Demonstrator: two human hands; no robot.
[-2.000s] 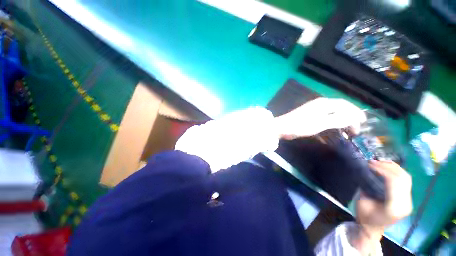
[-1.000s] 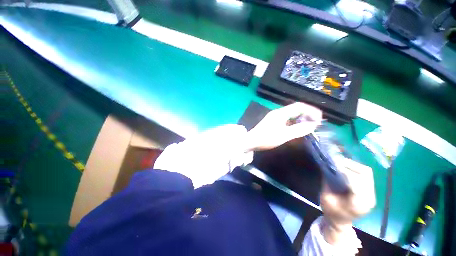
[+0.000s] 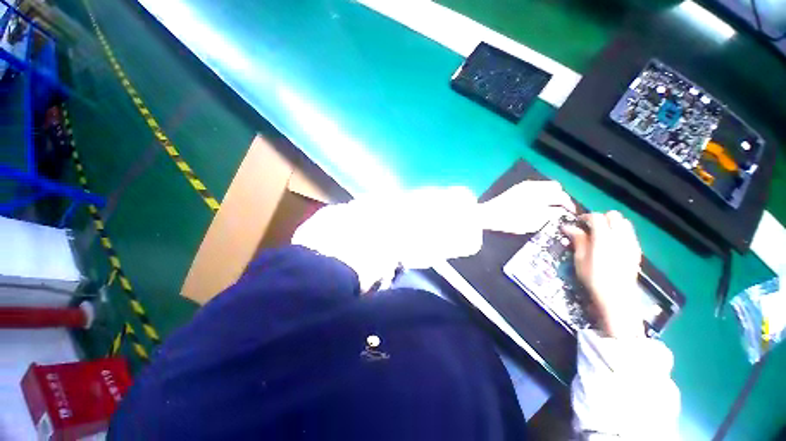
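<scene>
A flat grey device housing point(image 3: 670, 303) with a white-silver circuit board point(image 3: 545, 263) lies on a black foam pad point(image 3: 500, 258). My left hand point(image 3: 527, 207) is at the board's far edge, with its fingertips touching or just above it. My right hand point(image 3: 610, 258) lies over the middle of the unit, fingers bent down, fingertips close to those of my left hand. My hands hide part of the board; whether something small is between the fingers cannot be seen.
A black screw tray point(image 3: 502, 82) lies beyond the pad. A second open unit point(image 3: 681, 121) sits on a thick foam stack point(image 3: 629, 185) at the far right. A clear plastic bag point(image 3: 758, 319) lies right. An open cardboard box point(image 3: 237, 224) is below the bench edge.
The unit, earlier raised and tilted between my hands, now lies flat on the pad. My right hand has moved from its near end to over the board. The view has swung and sharpened.
</scene>
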